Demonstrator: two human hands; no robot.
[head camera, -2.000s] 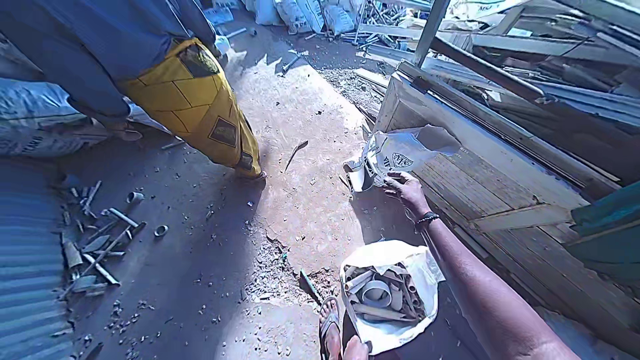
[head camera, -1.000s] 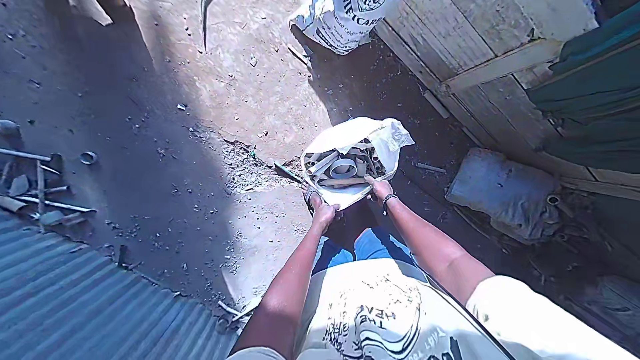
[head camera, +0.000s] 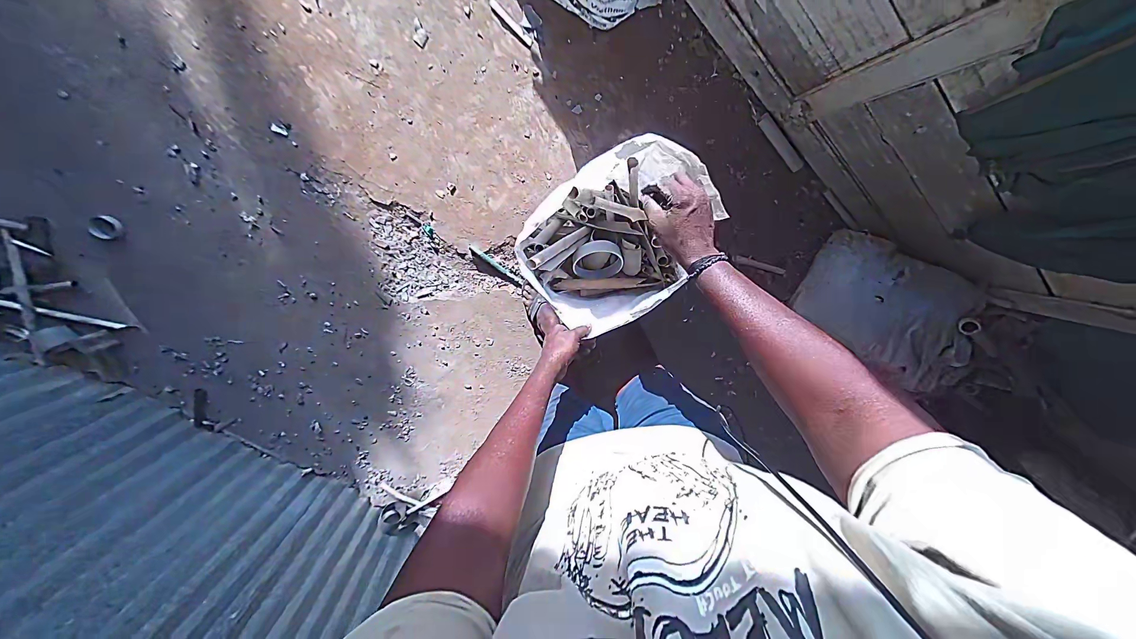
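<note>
A white woven sack (head camera: 612, 311) stands open before me, filled with pieces of pipe and strips. A short, wide pipe ring (head camera: 597, 259) lies on top of the pieces. My left hand (head camera: 561, 339) grips the sack's near left rim, thumb over the edge. On the right side, my right hand (head camera: 682, 217) reaches inside the mouth, over the pieces by the far right wall; its fingertips are partly hidden, so whether it grasps a piece cannot be told. A dark bracelet circles the right wrist.
Corrugated metal sheet (head camera: 177, 524) fills the lower left, with pipe scraps (head camera: 35, 293) beyond it. A loose ring (head camera: 106, 227) lies on the dirt ground. At right are a wooden plank wall (head camera: 923, 151), dark green cloth (head camera: 1056, 151) and a filled sack (head camera: 887, 302).
My right hand has moved from the sack's near right rim into its mouth. Two seconds ago it was at another bag farther forward. The view has tilted down strongly since then.
</note>
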